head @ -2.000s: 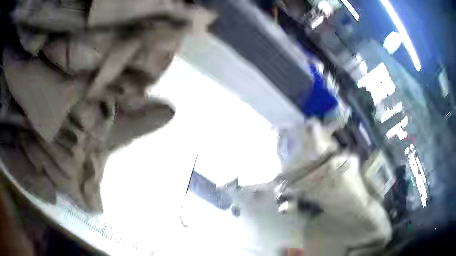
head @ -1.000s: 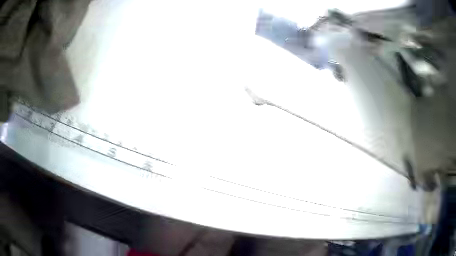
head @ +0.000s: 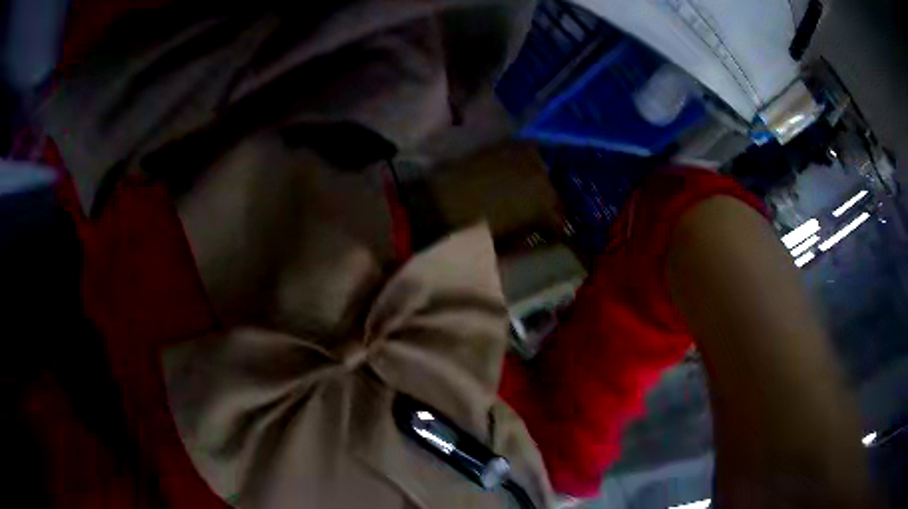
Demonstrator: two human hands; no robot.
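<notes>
No hand shows in the head view. A bare forearm [head: 767, 348] below a red sleeve [head: 637, 298] runs down the right side and leaves at the bottom edge; its hand is cut off. The beige apron bow [head: 355, 356] fills the lower middle. A black inline cable control [head: 453, 442] with a silver button hangs over the bow, its cable leading down. Taupe cloth [head: 368, 80] lies in dark folds across the top left, over the lap area. The picture is dark and partly blurred.
A blue crate [head: 607, 99] stands at the upper middle. The white table edge [head: 697, 45], with a marked scale along it, crosses the top right. A brown box-like surface [head: 498, 194] shows beside the red sleeve. Bright lights [head: 831, 234] are at the far right.
The view has swung from the white table, machine and cloth pile down to the wearer's chest and lap. The bow, cable control, forearm and blue crate have come into view.
</notes>
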